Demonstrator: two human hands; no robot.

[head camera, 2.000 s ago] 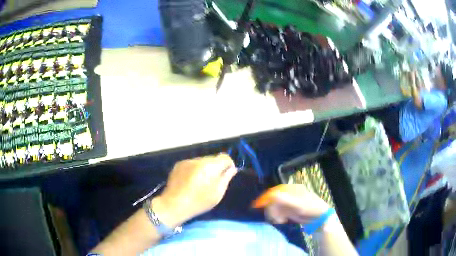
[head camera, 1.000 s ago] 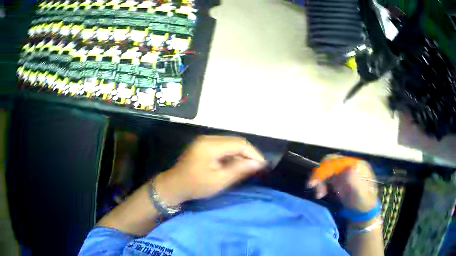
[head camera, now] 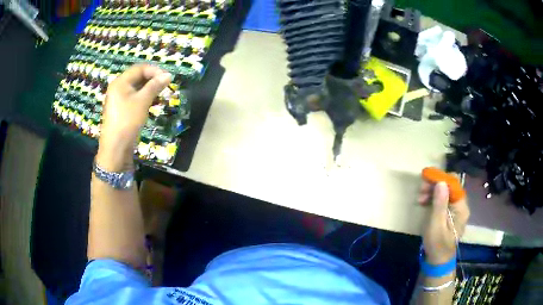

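Observation:
My left hand [head camera: 128,104] is over the board tray [head camera: 205,110], thumb and fingertips close together; whether they pinch anything is not clear. Rows of green circuit boards [head camera: 113,44] with yellow and white parts fill the tray. My right hand [head camera: 442,217], an orange finger cot [head camera: 443,181] on one finger, is at the bench's front right with its fingers curled. A thin pale strand like solder wire [head camera: 455,238] runs from its fingers down past the wrist. The soldering iron [head camera: 338,140] points down over the pale board [head camera: 268,149], between my hands.
A black ribbed hose [head camera: 312,41] stands behind the iron. A yellow sponge [head camera: 384,89] and crumpled white material [head camera: 440,56] lie right of it. Black plug housings [head camera: 500,119] are heaped at the right. A bin of boards [head camera: 479,289] is below my right hand. A blue cord [head camera: 364,247] hangs below the bench edge.
My left hand has moved from my lap up and left over the tray. My right hand has moved up and right over the bench. The view has shifted, bringing the iron more central.

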